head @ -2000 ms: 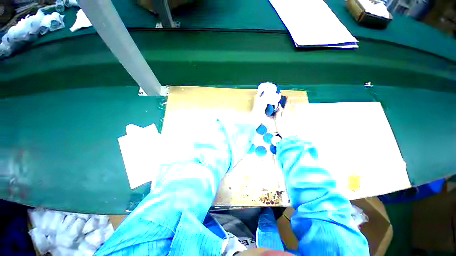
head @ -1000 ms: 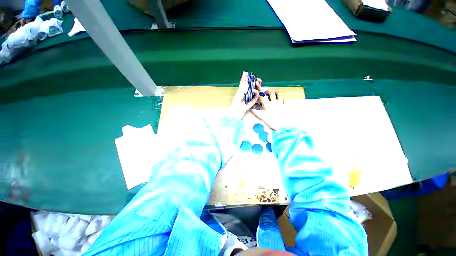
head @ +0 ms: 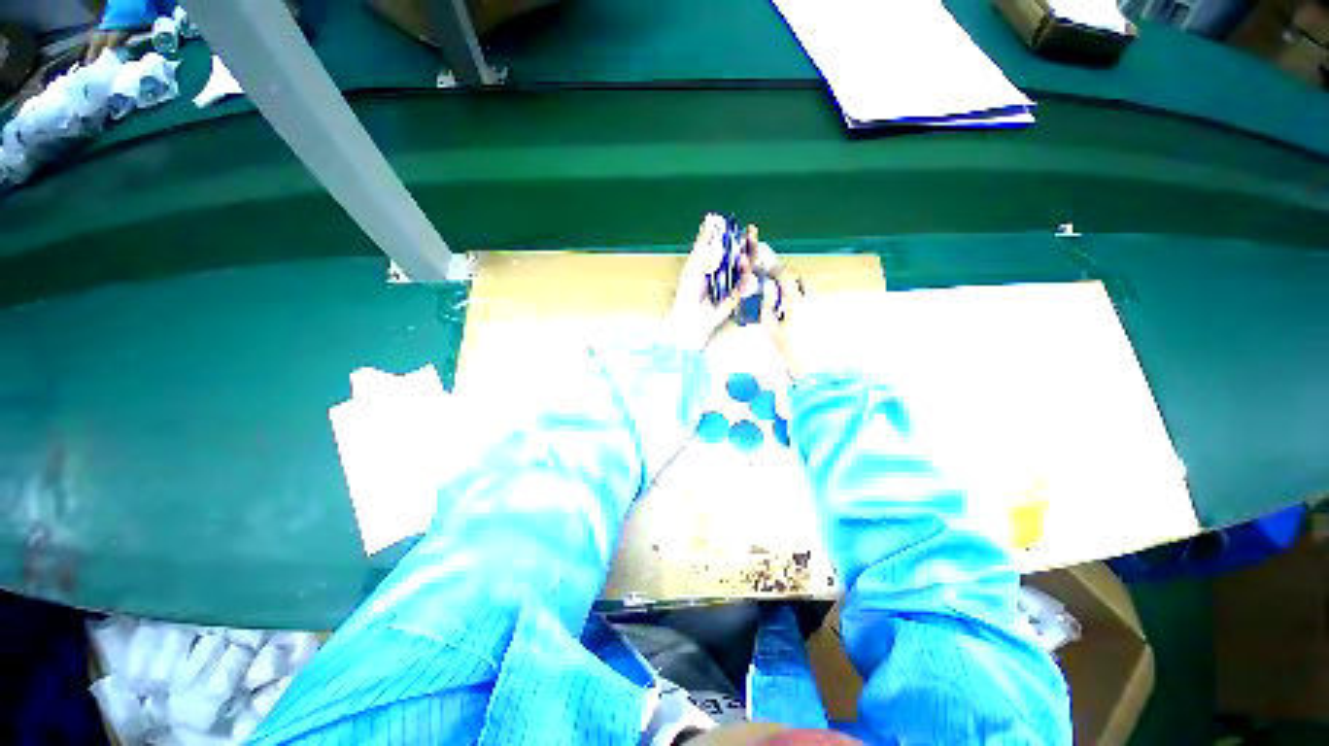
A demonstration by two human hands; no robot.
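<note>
My left hand (head: 701, 299) is near the far edge of the tan cardboard work sheet (head: 561, 292). It is closed around a cluster of dark blue and white discs (head: 722, 262). My right hand (head: 777, 299) is against it on the right, with its fingers on dark discs. The hands are small and overexposed, so the exact finger positions are hard to tell. Several loose blue discs (head: 745, 434) lie on the cardboard between my forearms.
White sheets (head: 386, 452) lie at left. A stained pale board (head: 1020, 394) is at right. A grey post (head: 328, 146) stands at far left. Papers (head: 918, 73) and a small box (head: 1067, 32) are beyond. Cartons (head: 1115, 641) are below the edge. Another person's hand (head: 110, 41) shows top left.
The white-and-blue bundle seen earlier near the cardboard's far edge no longer shows there. My hands have moved left and together around the discs. Fewer loose discs show between my forearms.
</note>
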